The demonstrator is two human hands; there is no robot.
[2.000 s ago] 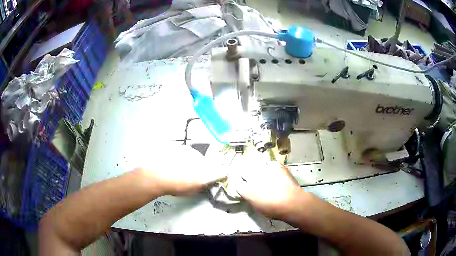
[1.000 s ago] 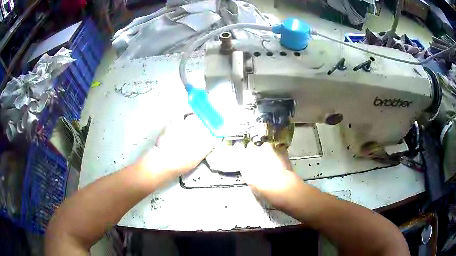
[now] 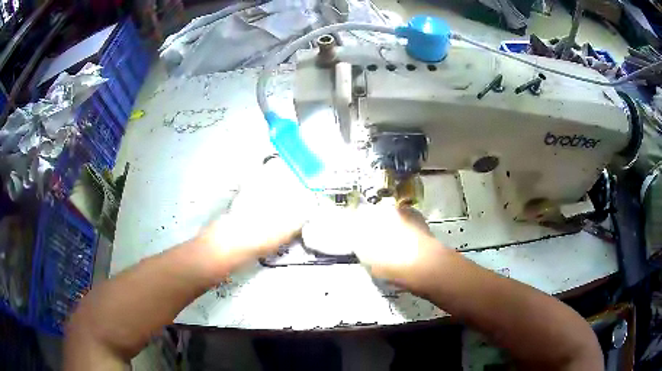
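Observation:
A pale garment piece point(image 3: 328, 235), washed out by the lamp, lies bunched between my hands at the needle area. My left hand point(image 3: 270, 206) lies on the cloth left of the needle. My right hand point(image 3: 385, 235) lies on it just in front of the presser foot area. Glare hides the fingers of both hands, so their grip does not show. The off-white sewing machine point(image 3: 464, 116) stands behind and to the right, with brass-coloured parts point(image 3: 408, 190) beside the needle.
The blue lamp head point(image 3: 296, 152) hangs close above my left hand. A cloth pile point(image 3: 225, 43) lies behind the white table point(image 3: 174, 159). Blue crates point(image 3: 62, 253) with cloth stand at the left. The black handwheel point(image 3: 630, 130) is at the right end.
Since the earliest frame, the cloth in front of the needle has changed shape and my left hand has shifted slightly up and left. The whole view has shifted slightly. Since one second ago, the hands have barely moved.

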